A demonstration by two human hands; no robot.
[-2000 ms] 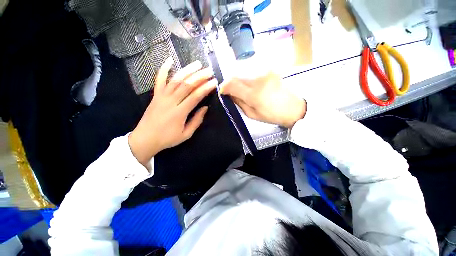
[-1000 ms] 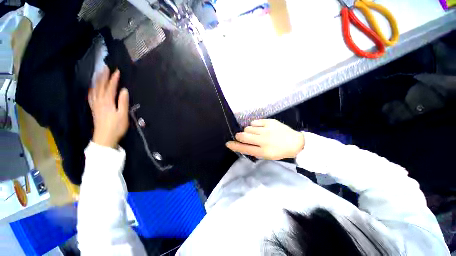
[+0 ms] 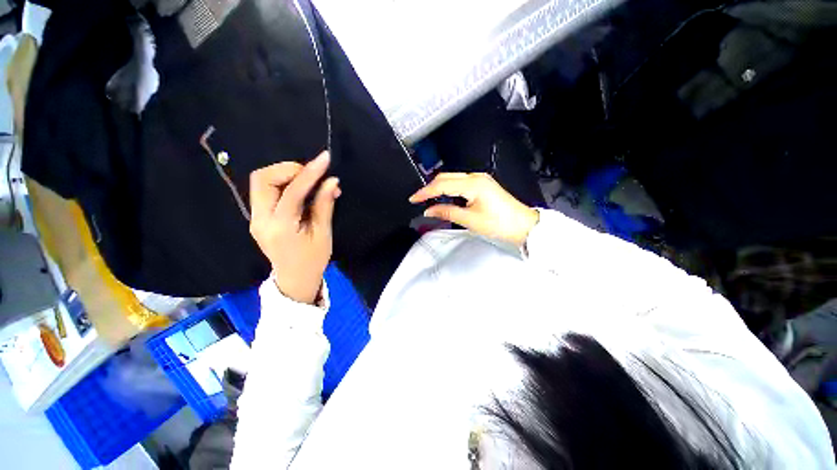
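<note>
The black jacket body spreads over the table's left side and down toward my lap. A thin pale zipper line runs down the black cloth to my left hand. My left hand has its fingertips bent together at the lower end of that line; the cloth between them is hard to make out. My right hand pinches the jacket's right edge below the table corner. A silver snap and a thin trim line lie left of my left hand. A small tweed piece shows at the top.
The white table edge with a measuring strip runs up to the right. Blue crates stand below left. A brown board with yellow tape and orange-handled snips are at the left. Dark cloth with a snap lies at the right.
The view has shifted down, so the machine and shears are out of the picture. My left hand has moved right from the cloth near the pale patch to the zipper line. My right hand remains at the edge.
</note>
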